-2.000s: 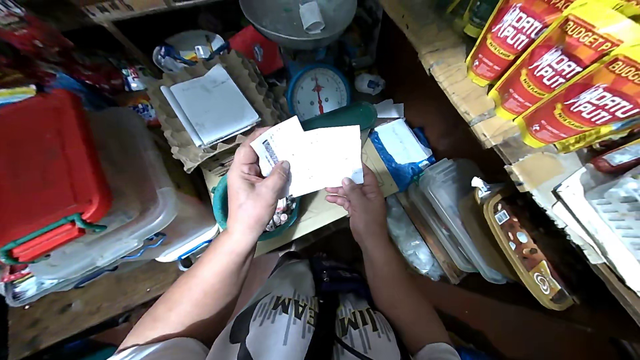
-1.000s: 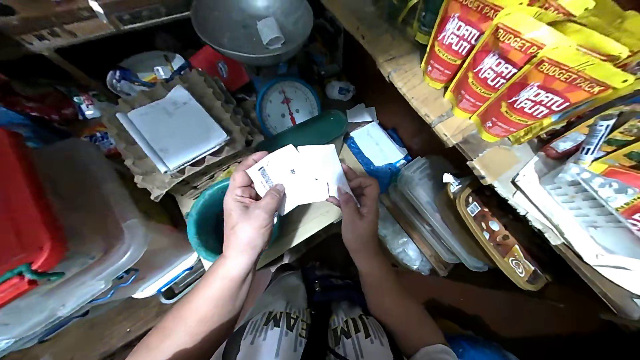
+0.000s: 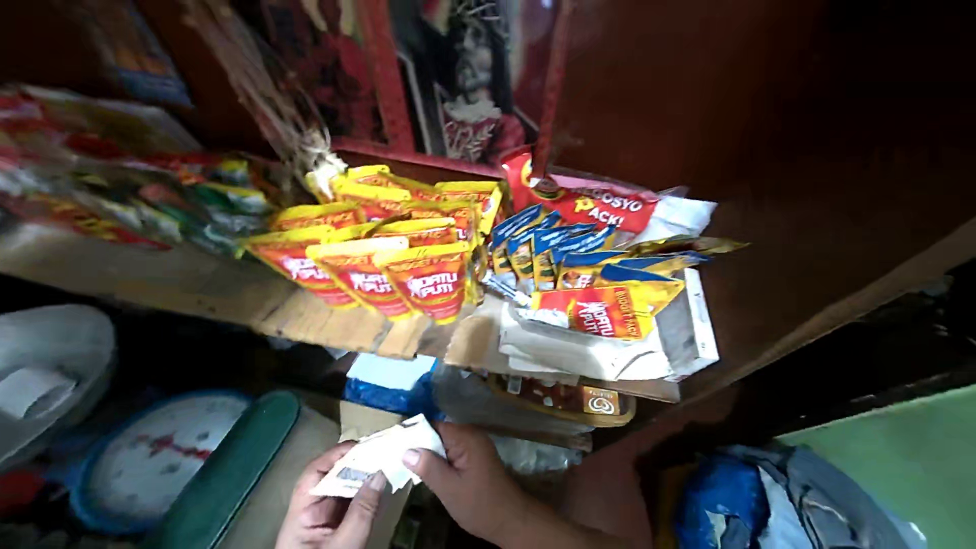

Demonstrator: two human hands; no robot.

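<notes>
Several small white paper slips [image 3: 389, 457] are held between my two hands near the bottom middle, overlapping one another, one bearing a printed code. My left hand [image 3: 339, 499] pinches the slips' lower left end between thumb and fingers. On their upper right side, my right hand [image 3: 465, 473] grips them with the thumb on top. Left of my hands are a dial weighing scale [image 3: 164, 450] with a blue rim and a long green object [image 3: 229, 469] lying beside it. Beyond the slips sits a blue-and-white pack [image 3: 393, 381], below the shelf edge.
A wooden shelf [image 3: 290, 313] crosses the view, with red-and-yellow Datu Puti pouches [image 3: 435, 282] standing on it. To their right, a white box [image 3: 583, 354] holds more sachets. A metal pan [image 3: 53, 366] is at left, a brown-lidded tub [image 3: 564, 400] under the shelf, a blue bundle [image 3: 720, 499] lower right.
The view has swung right and up toward the shelf. The slips, spread out between both hands earlier, are now gathered closer together, with my right hand further over them.
</notes>
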